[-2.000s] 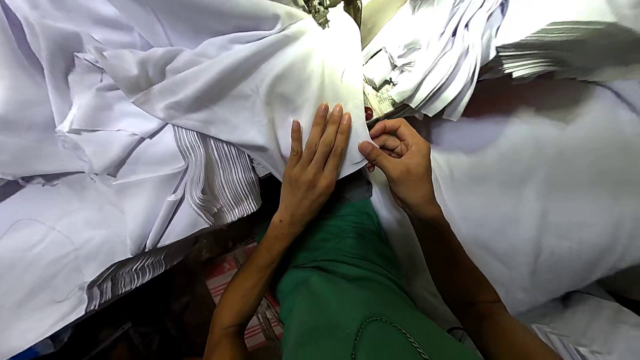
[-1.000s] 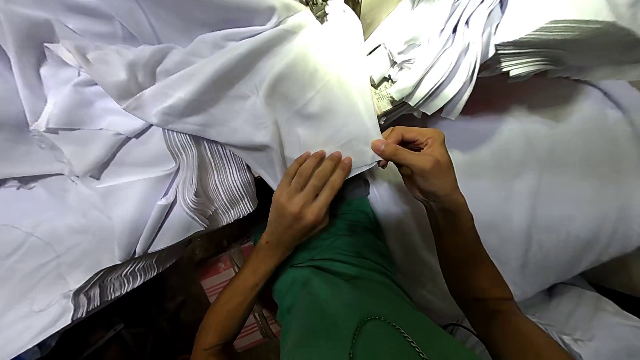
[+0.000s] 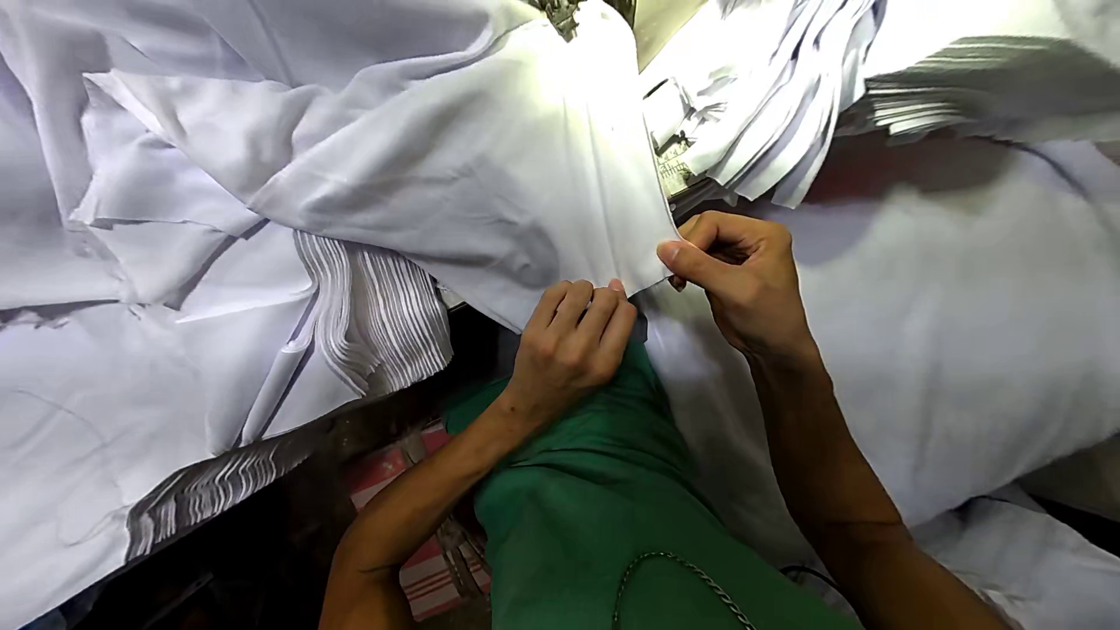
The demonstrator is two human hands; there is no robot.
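Observation:
A white fabric panel (image 3: 464, 192) stretches from the upper left to the front edge, its right border running up beneath a brightly lit sewing machine (image 3: 564, 16), which is mostly hidden. At the panel's lower edge, my left hand (image 3: 573, 346) has its fingers curled over the cloth. My right hand (image 3: 739, 276) pinches the lower right corner between thumb and fingers, just right of my left hand. Part of a metal machine plate (image 3: 674, 171) shows beside the cloth's right border.
Stacked white cut pieces (image 3: 376, 315) lie to the left, with more layers at the table edge (image 3: 219, 490). White strips (image 3: 779, 96) and another fabric stack (image 3: 989, 87) are at the upper right. A large white cloth bundle (image 3: 954, 332) fills the right side.
My left hand has gone from lying flat on the cloth to curled fingers at its lower edge. My right hand has moved right and down, still pinching the cloth's edge.

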